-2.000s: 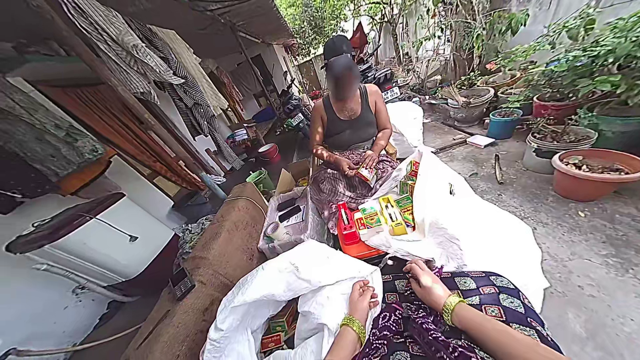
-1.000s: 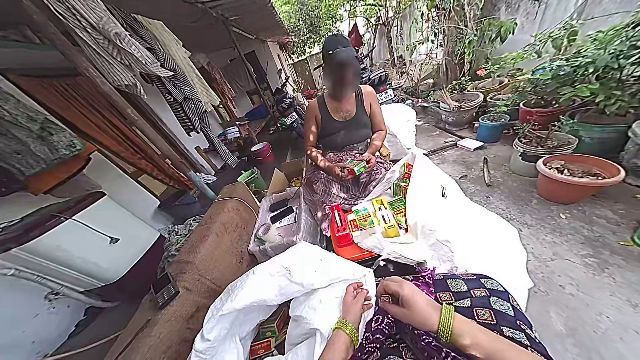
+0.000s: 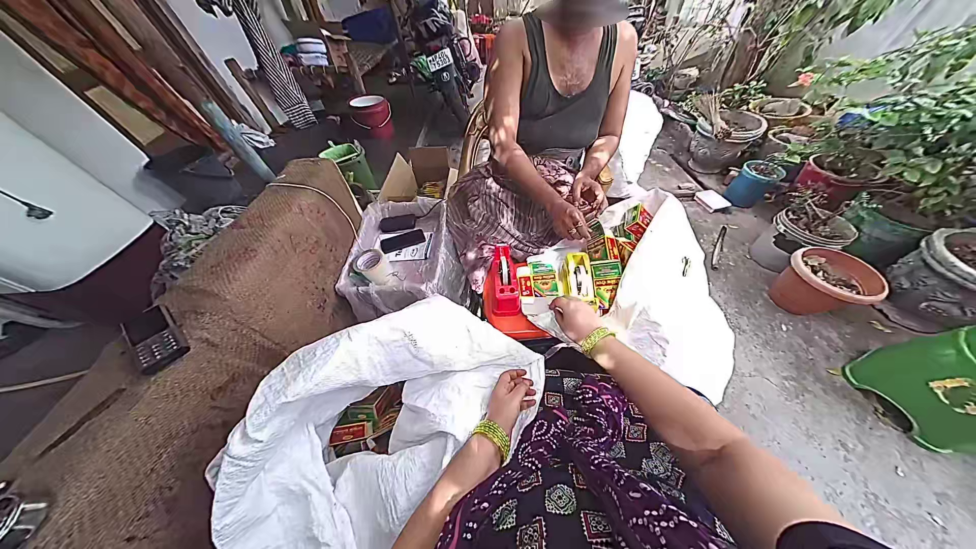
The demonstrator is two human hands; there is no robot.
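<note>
My left hand (image 3: pixel 512 398) rests at the rim of an open white woven sack (image 3: pixel 366 343), its fingers slightly curled; whether it pinches the cloth is unclear. Small printed cartons (image 3: pixel 366 423) lie inside that sack. Reaching forward, my right hand (image 3: pixel 573 316) is at the near edge of a second white sack (image 3: pixel 679 297), just below a yellow tape dispenser (image 3: pixel 579 276); its fingertips are partly hidden. A red tape dispenser (image 3: pixel 505 282) stands to the left on an orange surface (image 3: pixel 518 326). Green and red cartons (image 3: pixel 608 276) lie beside the yellow dispenser.
A person (image 3: pixel 560 114) sits opposite, both hands near the cartons. At left, a plastic-lined bin (image 3: pixel 404 282) holds a tape roll (image 3: pixel 374 264) and dark phones. A burlap-covered bulk (image 3: pixel 252 305) bears a keypad device (image 3: pixel 155 338). Flowerpots (image 3: pixel 827 282) and a green stool (image 3: pixel 923 389) are at right.
My right hand has moved forward, away from my left hand and lap, to the dispensers. The other person's hands have moved to the cartons. The view has tilted down.
</note>
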